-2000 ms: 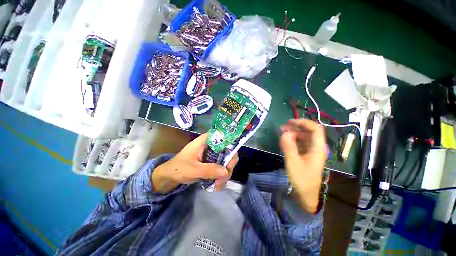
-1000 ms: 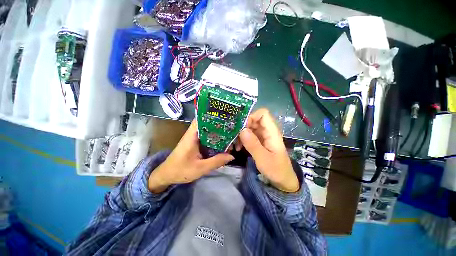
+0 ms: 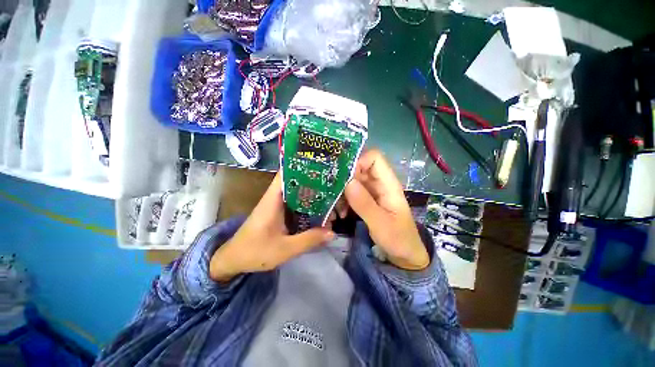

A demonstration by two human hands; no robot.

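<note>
A green circuit board [image 3: 316,161] sits in a white housing shell [image 3: 329,105], held up over the bench's front edge with its wide end away from me. The board faces up and shows a dark block with yellowish marks. A red wire runs along its left edge. My left hand [image 3: 262,233] holds the narrow lower end from the left, thumb across the bottom. My right hand [image 3: 381,208] grips the lower right edge with bent fingers. Parts of the fingers of both hands are hidden behind the device.
Blue bins of small metal parts [image 3: 197,89], a clear plastic bag [image 3: 323,29] and wired oval heads [image 3: 243,147] lie beyond. White trays [image 3: 133,122] stand left. Red-handled pliers [image 3: 432,136], a white cable [image 3: 449,89] and soldering irons [image 3: 535,161] lie right.
My right hand has come in from the right and now grips the device. The device has turned from tilted to nearly straight, with its board facing me. Over the last second both hands barely moved.
</note>
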